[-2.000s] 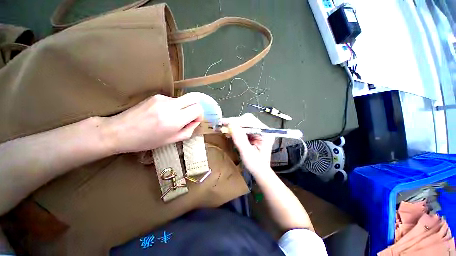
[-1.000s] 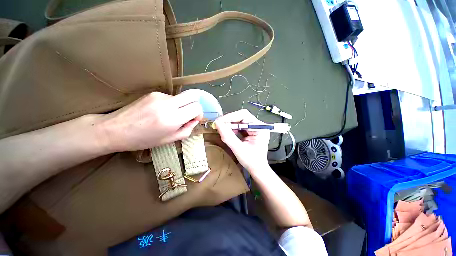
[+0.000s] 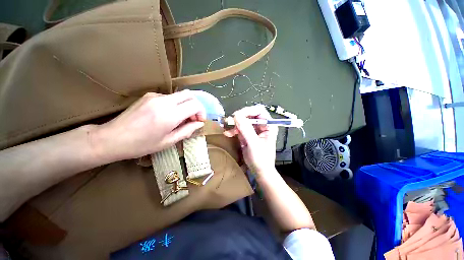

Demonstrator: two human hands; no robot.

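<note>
A tan-brown tote bag (image 3: 96,56) lies across the lap and table, its handle (image 3: 244,63) looped to the right. My left hand (image 3: 160,122) pinches the bag's edge beside a round bluish-white disc (image 3: 211,104). My right hand (image 3: 257,137) holds a slim pale tool with a dark section (image 3: 277,122) like a pen, its tip near the disc and my left fingertips. What the tip touches is too small to tell. Two cream webbing strap ends (image 3: 197,160) hang below my left hand, one with a gold clasp (image 3: 172,177).
Loose threads (image 3: 244,84) lie on the dark green table (image 3: 300,61). Another slim tool (image 3: 277,109) lies partly behind my right hand. A white power strip (image 3: 338,38) with a black adapter, a grey fan (image 3: 325,156) and a blue bin (image 3: 379,193) of orange-pink pieces are at the right.
My right hand moved left toward my left hand, then slightly back right, with the pen-like tool still held. My left hand stays at the bag edge; the bag's upper part has shifted slightly left.
</note>
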